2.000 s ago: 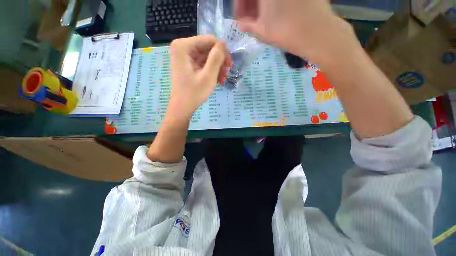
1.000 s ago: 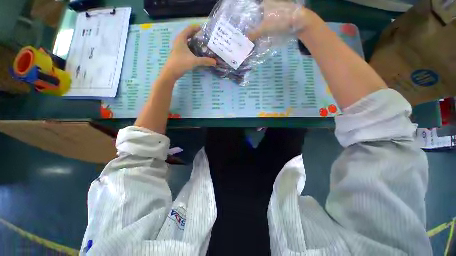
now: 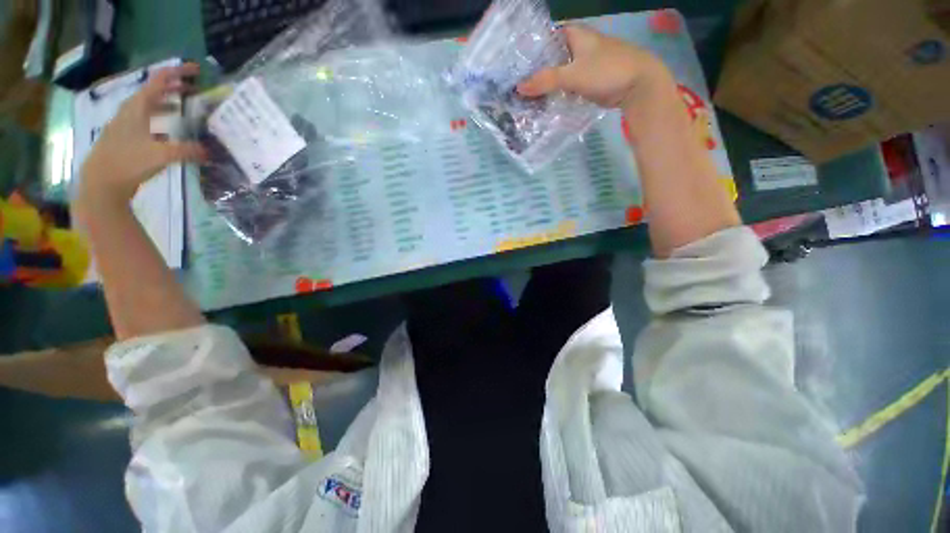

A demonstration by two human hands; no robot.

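The large clear parts bag (image 3: pixel 266 172) lies on the left part of the printed desk mat (image 3: pixel 417 208), with dark contents and a white handwritten label. Its empty clear part spreads to the right. My left hand (image 3: pixel 130 151) is at the bag's left edge, thumb and fingers apart; a blur hides whether it grips the bag. My right hand (image 3: pixel 604 71) holds a smaller clear bag (image 3: pixel 513 89) with small dark parts, over the mat's right half.
The keyboard (image 3: pixel 260 26) is behind the mat. A clipboard (image 3: pixel 161 213) and a yellow-and-blue tape dispenser (image 3: pixel 42 245) are at the left. A brown carton (image 3: pixel 802 73) stands at the right. Labelled items lie by the right bench edge.
The large bag has moved left with my left hand beside it. My right hand has come away from it and now holds the smaller bag. The view has tilted.
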